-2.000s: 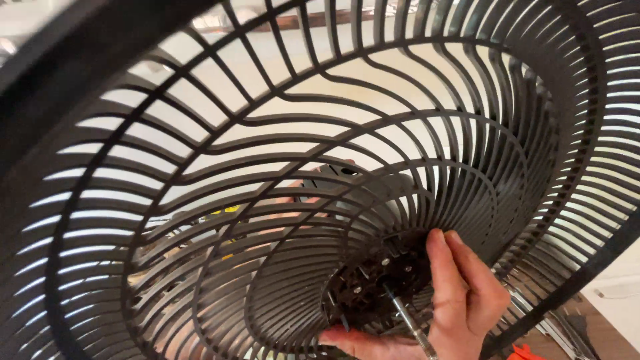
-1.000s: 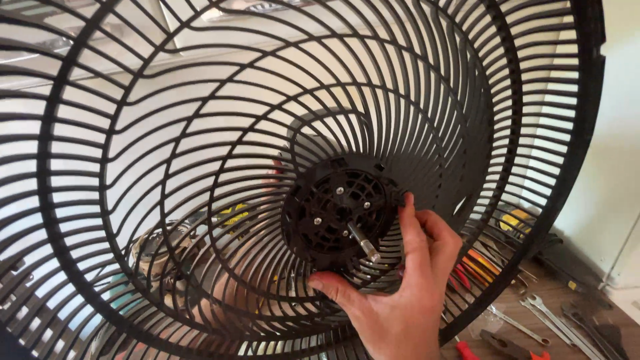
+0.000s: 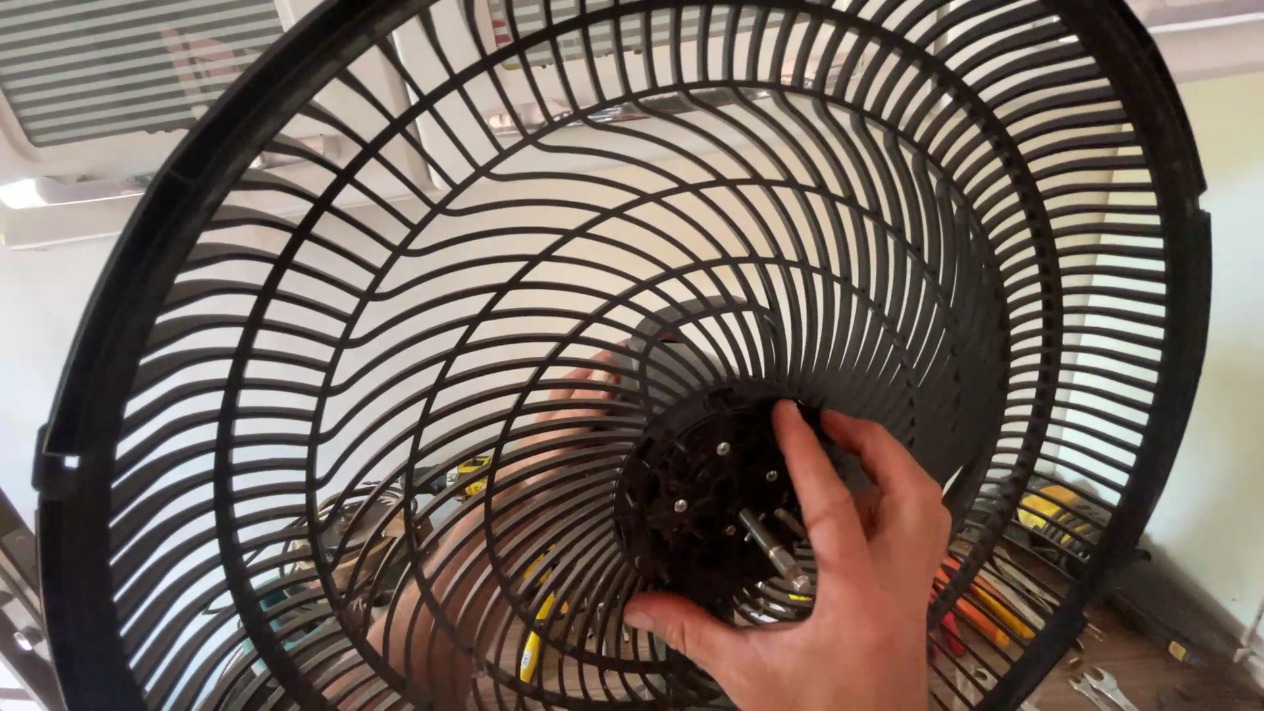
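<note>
A black plastic fan grille fills most of the head view, tilted, with its hub below the middle. Several small screws show on the hub, and a metal motor shaft sticks out of it. My right hand grips the hub's rim, thumb at the lower left and fingers at the upper right. Behind the grille, seen through its ribs, my left hand is against a dark rounded housing; its fingers are partly hidden and its exact hold is unclear.
Behind the grille, a yellow tool and a tangle of cables lie on the wooden surface. At the lower right are orange-handled tools, an open-end wrench and a yellow object. A louvred panel is at the upper left.
The grille has changed its tilt, and its outer rim now shows on both sides. My right hand stays at the hub, its fingers now further over the rim.
</note>
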